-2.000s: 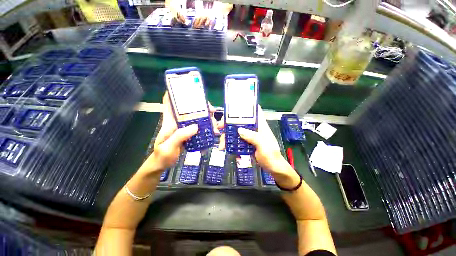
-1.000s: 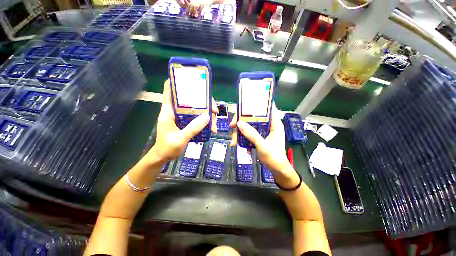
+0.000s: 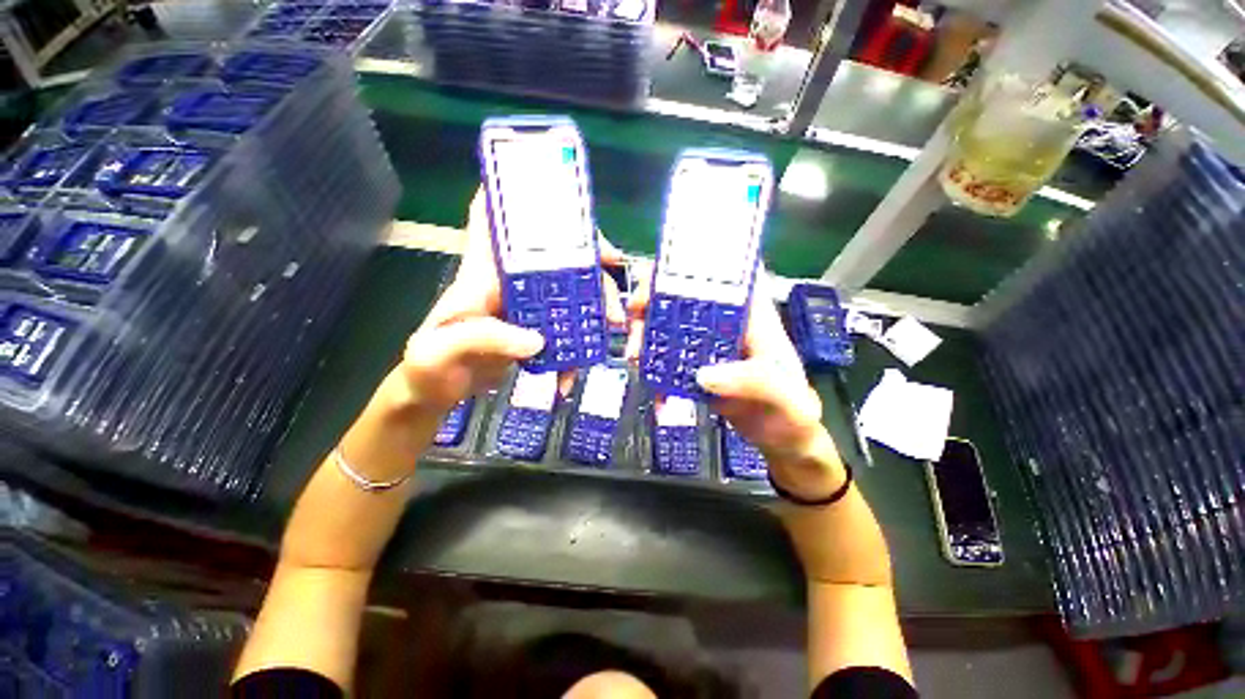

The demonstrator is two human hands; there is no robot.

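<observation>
My left hand (image 3: 458, 328) holds a blue keypad phone (image 3: 556, 303) upright, its white screen lit, thumb on the lower left keys. My right hand (image 3: 767, 389) holds a second blue keypad phone (image 3: 692, 325), also lit white and tilted slightly right, thumb at its lowest keys. Both phones are raised side by side, not touching, above a clear blister tray (image 3: 546, 468). Blue phones lie in the tray's near row, one of them here (image 3: 597, 417). The tray's far part is mostly hidden behind my hands and the held phones.
A loaded tray stack (image 3: 260, 260) stands at left, another tray stack (image 3: 1133, 410) at right. Right of the tray lie a separate blue phone (image 3: 819, 328), a thin stick (image 3: 859, 434), white paper (image 3: 908, 415) and a smartphone (image 3: 964, 503). A green conveyor belt (image 3: 874, 191) runs behind.
Both held phones have risen in the view. My thumbs have moved from the upper keys to lower ones. The view has shifted, and the red stick no longer shows clearly.
</observation>
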